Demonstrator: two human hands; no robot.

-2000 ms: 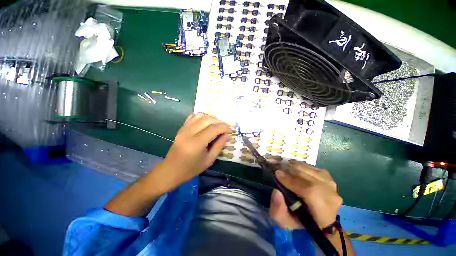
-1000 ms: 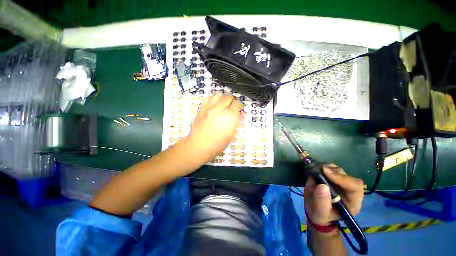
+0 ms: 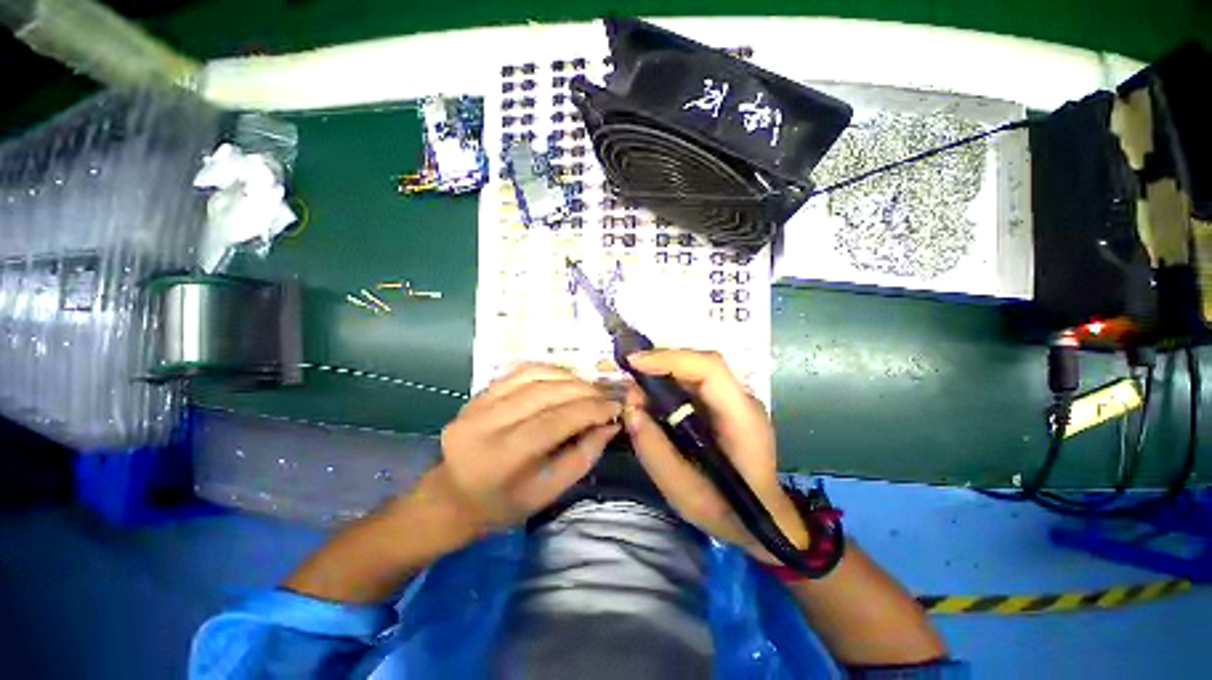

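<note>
My right hand (image 3: pixel 711 445) holds the black soldering iron (image 3: pixel 654 385), its metal tip pointing up and left over the white component sheet (image 3: pixel 532 299). My left hand (image 3: pixel 525 441) is beside it at the sheet's near edge. The fingertips of both hands meet around something small that is mostly hidden; I cannot tell what it is. Rows of dark and tan small components cover the sheet. A few blue circuit boards (image 3: pixel 538 186) lie on its upper left part. Solder wire (image 3: pixel 386 380) runs from the solder spool (image 3: pixel 206 326) at the left towards my left hand.
The black fan (image 3: pixel 711 133) stands on the sheet's upper right. Behind it is a white tray of small grey parts (image 3: pixel 904 193). The soldering station (image 3: pixel 1097 226) is far right. A blue-white board cluster (image 3: pixel 452 144), loose slivers (image 3: pixel 386 295), plastic bag (image 3: pixel 243 199) and clear trays (image 3: pixel 80 266) are left.
My left hand has come back from the middle of the sheet to its near edge. My right hand has moved left with the iron, from right of the sheet, and now meets my left hand.
</note>
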